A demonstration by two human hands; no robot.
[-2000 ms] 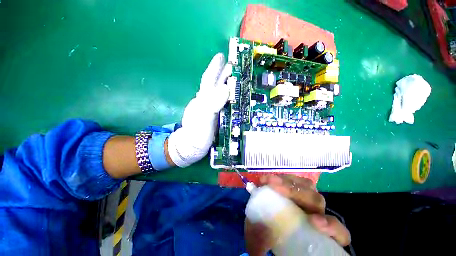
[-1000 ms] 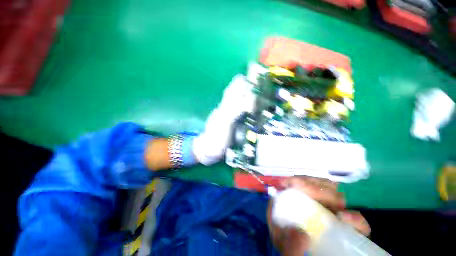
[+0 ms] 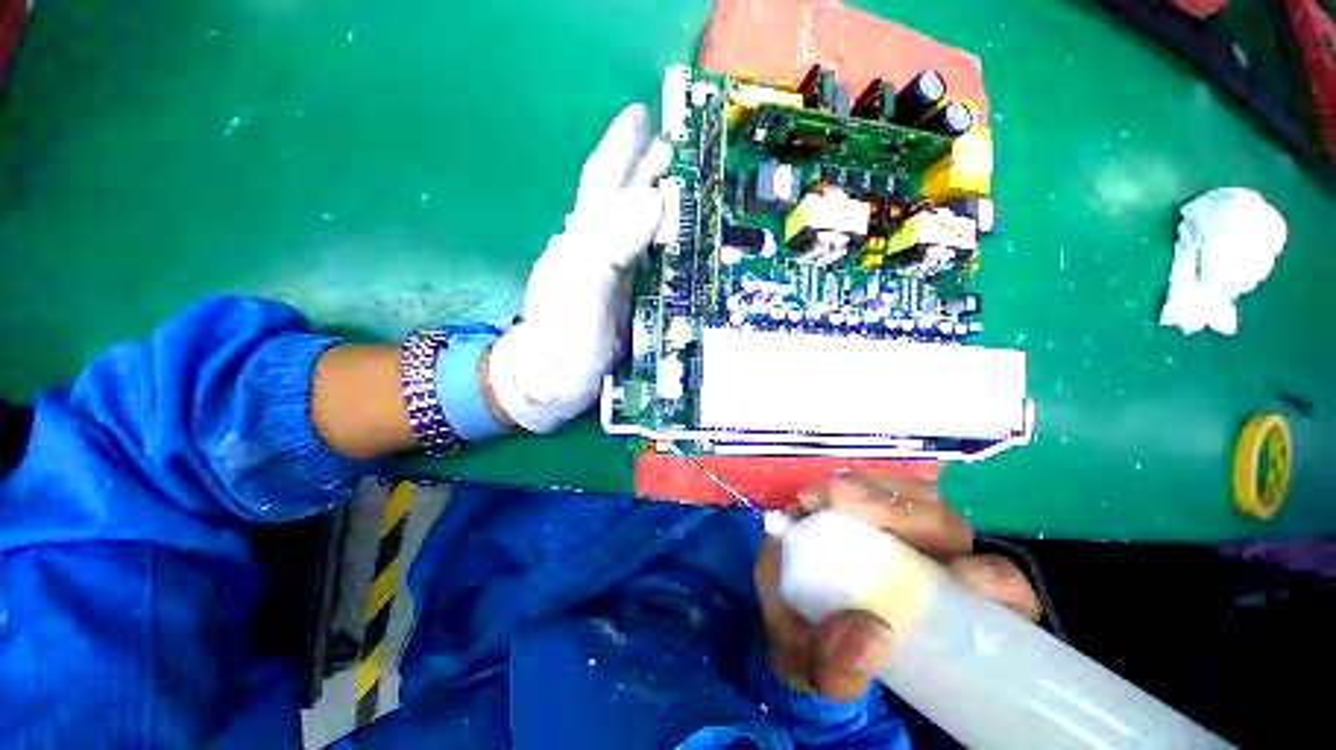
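A green circuit board assembly point(image 3: 835, 220) lies on a red foam pad point(image 3: 843, 41), its white finned heatsink point(image 3: 865, 387) toward me. A thin pale bracket point(image 3: 806, 443) runs along the heatsink's near side. My left hand point(image 3: 583, 286), in a white glove, rests along the board's left edge, fingers extended against it. My bare right hand point(image 3: 879, 572) holds a large translucent dispensing syringe point(image 3: 982, 645). Its thin needle point(image 3: 718, 481) points up-left to the board's near left corner; I cannot tell if the tip touches.
A crumpled white cloth point(image 3: 1225, 260) and a yellow tape roll point(image 3: 1262, 465) lie to the right on the green bench mat point(image 3: 366, 161). A small dark tool lies beside the tape. A dark rail point(image 3: 1231, 73) crosses the far right corner.
The view swung and blurred, then came back. The syringe now lies flatter, tilted more to the right, with more needle showing. My left hand stays at the board's left edge.
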